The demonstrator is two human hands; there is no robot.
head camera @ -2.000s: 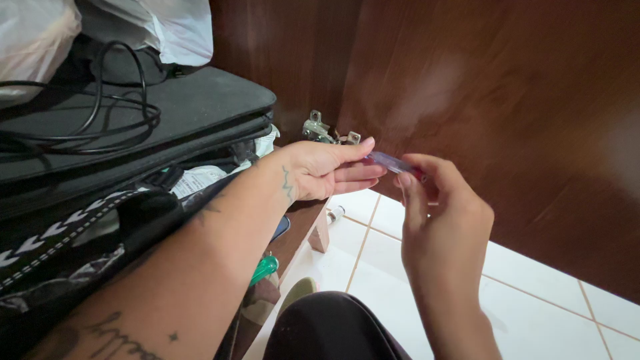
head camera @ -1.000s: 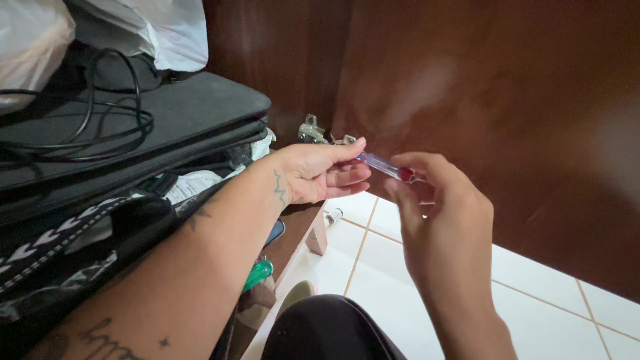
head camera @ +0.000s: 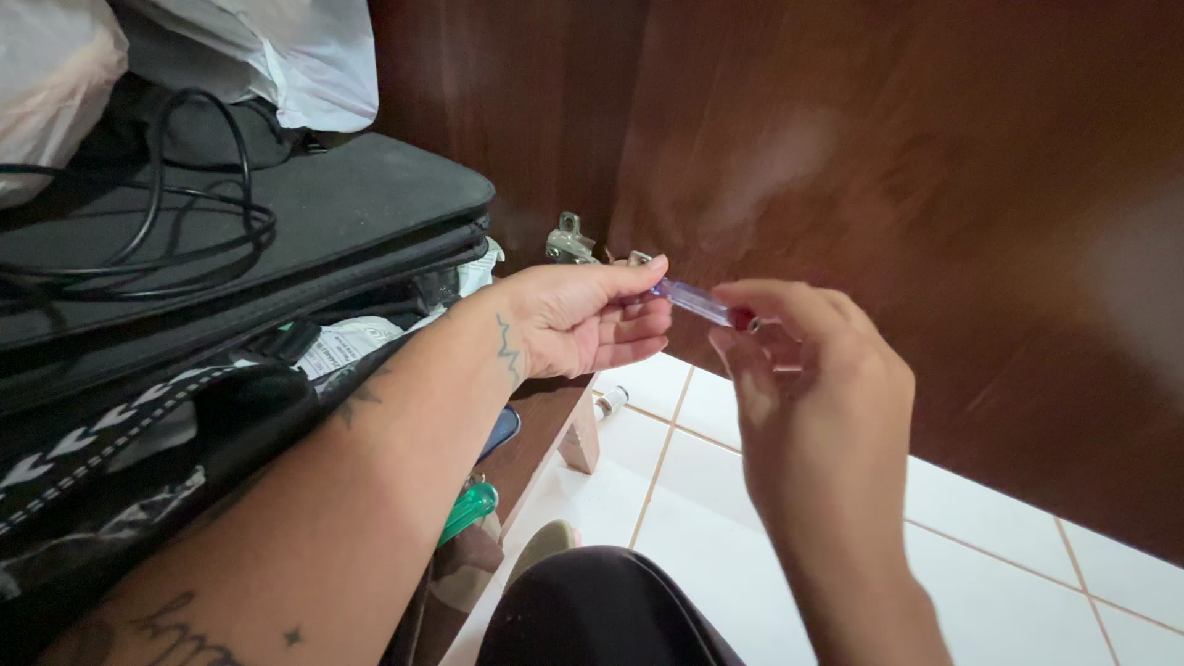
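A small screwdriver with a clear purple handle (head camera: pixel 696 302) and a red end lies between my two hands, tilted down to the right. My left hand (head camera: pixel 592 319) pinches its far end between thumb and fingers, palm partly up; the tip is hidden. My right hand (head camera: pixel 814 398) has its thumb and forefinger around the red end, and whether they press on it is unclear. Just behind my left fingers, a metal hinge (head camera: pixel 571 242) sits at the corner of the dark wooden door panel (head camera: pixel 879 185), with another metal piece (head camera: pixel 640 259) partly covered by my thumb.
A black case (head camera: pixel 370 199) with a coiled black cable (head camera: pixel 153 231) and plastic bags (head camera: pixel 319 65) fill the left. A green handle (head camera: pixel 470 509) and a blue object (head camera: pixel 500 433) lie on the wooden shelf edge (head camera: pixel 541 407). A small white cylinder (head camera: pixel 611 401) is on the tiled floor (head camera: pixel 703 546).
My right fingers have shifted along the handle toward its red end, so more of the purple handle shows than two seconds ago. My left hand keeps its pinch.
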